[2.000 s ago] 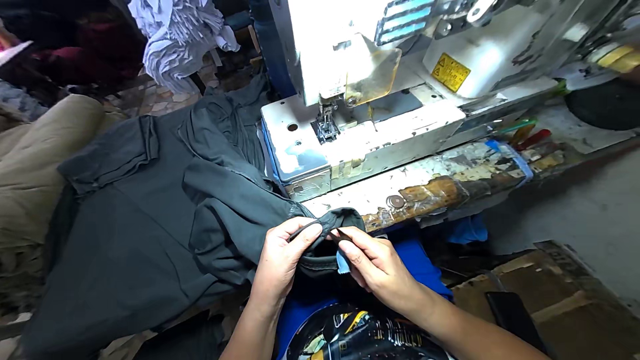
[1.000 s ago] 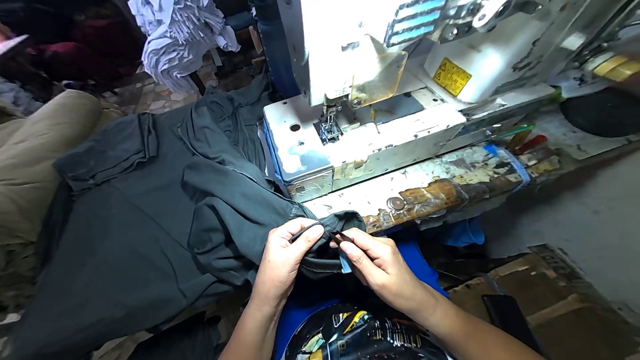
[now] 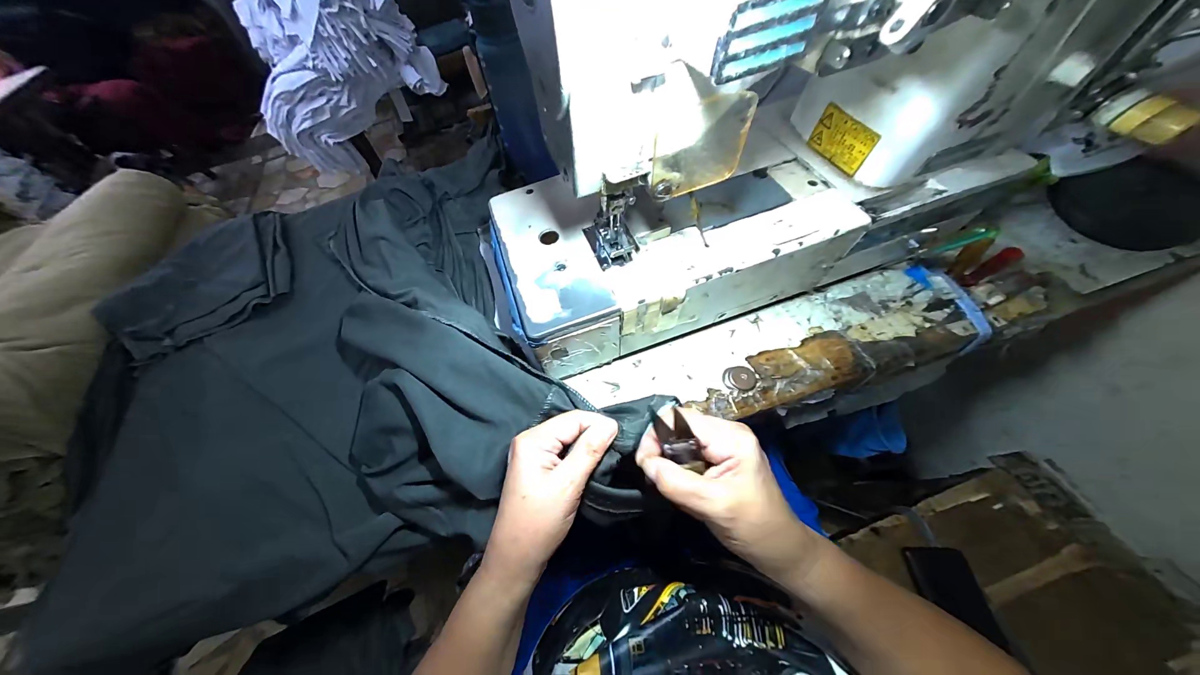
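Note:
A dark grey garment point(image 3: 281, 450) spreads over the left side and runs to my hands, in front of the table edge. My left hand point(image 3: 558, 469) pinches a hemmed end of its cloth between thumb and fingers. Small dark metal thread snips point(image 3: 682, 445) sit in my right hand point(image 3: 722, 478), blades pointing up, close against the cloth; whether these fingers also grip the fabric is hidden. Beyond my hands stands an industrial sewing machine point(image 3: 741, 258), its presser foot point(image 3: 614, 239) over the bed with no cloth under it.
The worn table edge point(image 3: 816, 366) runs just beyond my hands, with a round brown bobbin-like piece point(image 3: 740, 378) on it. White cloth strips point(image 3: 323, 84) hang at the back left. A beige cloth bundle point(image 3: 84, 272) lies far left. Cardboard point(image 3: 1041, 562) is at lower right.
My right hand has turned and drawn slightly away from my left, and the snips now show plainly in it. The light blue tag-like piece seen by my right fingers earlier is out of sight.

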